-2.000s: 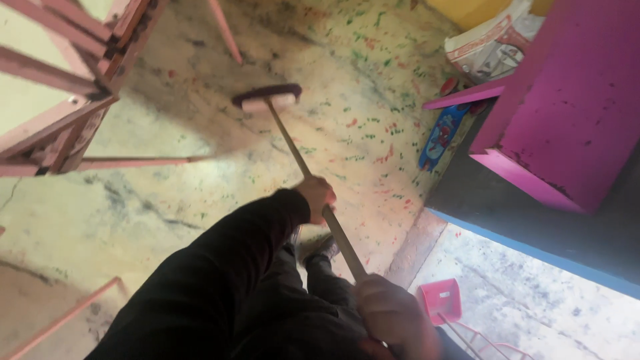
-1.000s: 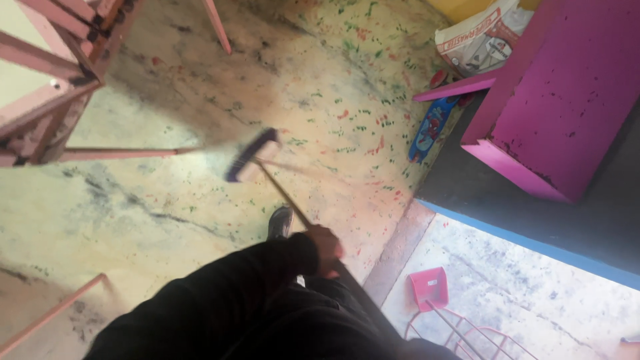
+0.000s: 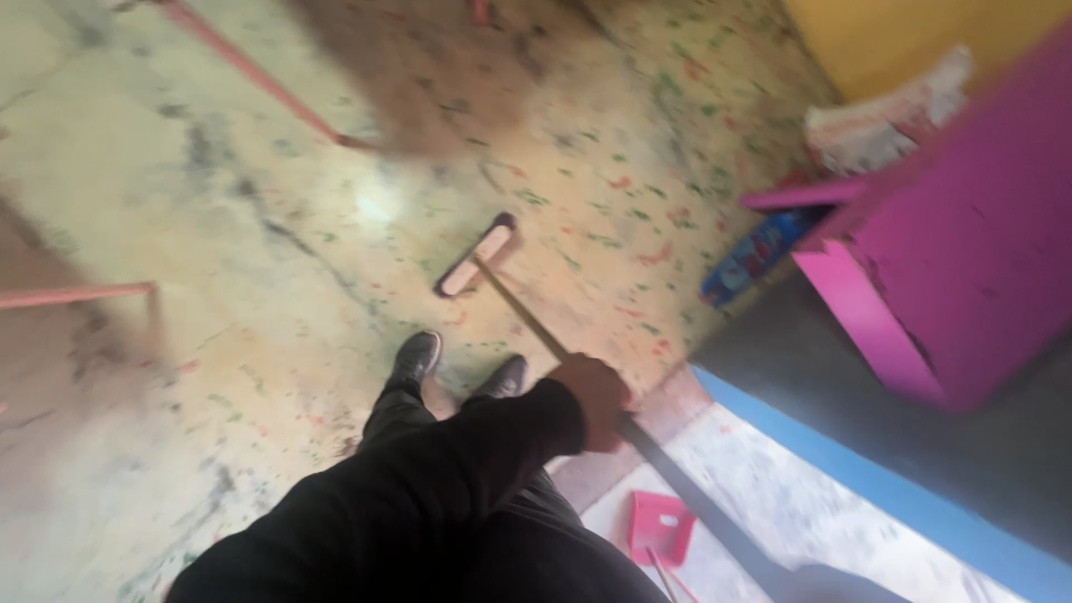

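Note:
My left hand (image 3: pixel 593 404), at the end of a black sleeve, is closed around the handle of a push broom (image 3: pixel 523 308). The broom's pale pink head (image 3: pixel 479 260) with dark bristles lies on the floor ahead of my shoes. The handle slants down to the right, past my left hand, to the bottom edge. There a blurred shape at its end may be my right hand; its fingers cannot be made out. Small green and red scraps lie scattered over the floor around the broom head.
A magenta piece of furniture (image 3: pixel 988 226) stands at right on a dark platform with a blue edge (image 3: pixel 854 469). A blue patterned item (image 3: pixel 745 260) and a white printed sack (image 3: pixel 888 126) are beside it. A pink dustpan (image 3: pixel 662 528) lies below. Pink legs (image 3: pixel 260 79) reach in from the left.
The broom head has swung from farther out toward my feet and now lies at a different slant. The view has shifted. My right hand, plain on the handle two seconds ago, is no longer clear.

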